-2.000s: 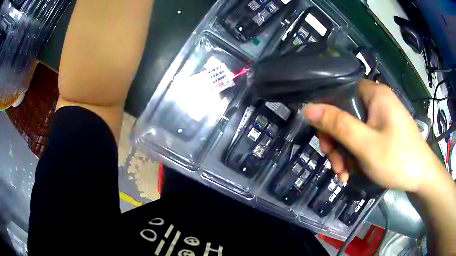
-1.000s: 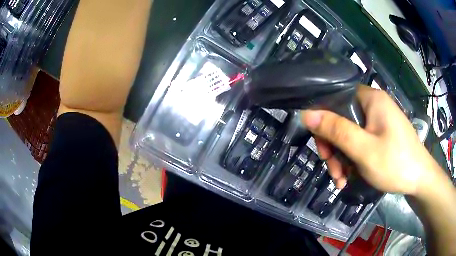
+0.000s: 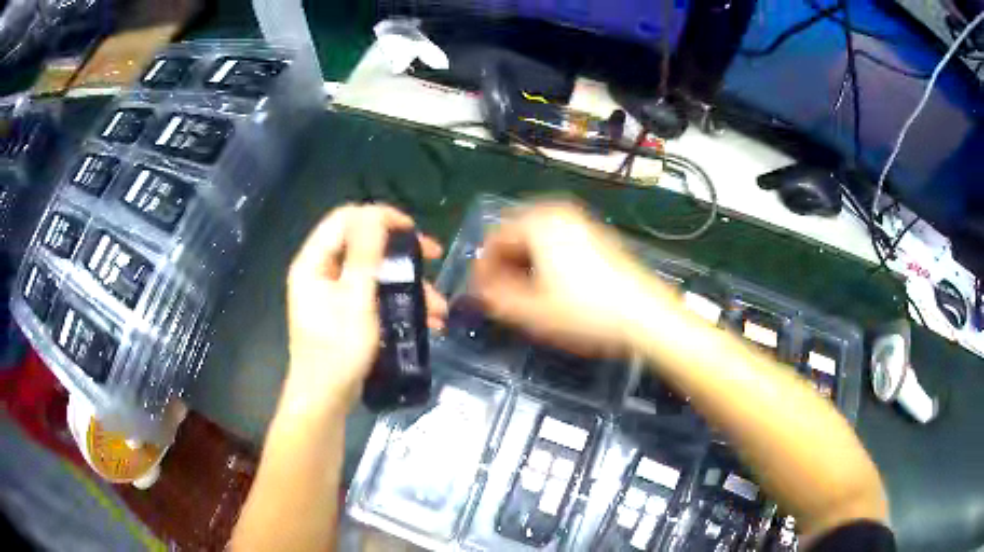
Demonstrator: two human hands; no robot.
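Observation:
My left hand (image 3: 337,291) holds a black handheld device (image 3: 401,329) upright, with a white label near its upper end. My right hand (image 3: 550,275) is motion-blurred over the back left of the clear blister tray (image 3: 491,390). A dark object (image 3: 466,315) shows at its fingertips; I cannot tell what it is or whether it is gripped. Black devices with white labels lie in the tray's pockets, partly hidden by my right arm. The front left pocket holds no device and shines with glare.
Stacked filled trays (image 3: 162,205) stand at the left. A white barcode scanner (image 3: 901,377) lies right of the tray. A black mouse (image 3: 804,189), cables and monitors are on the white ledge (image 3: 432,99) behind. A small orange fan (image 3: 124,447) is below left.
The view has shifted up and back. My left hand has come into view with a device. The black scanner is no longer in my right hand's earlier grip; that hand has moved to the tray's back left.

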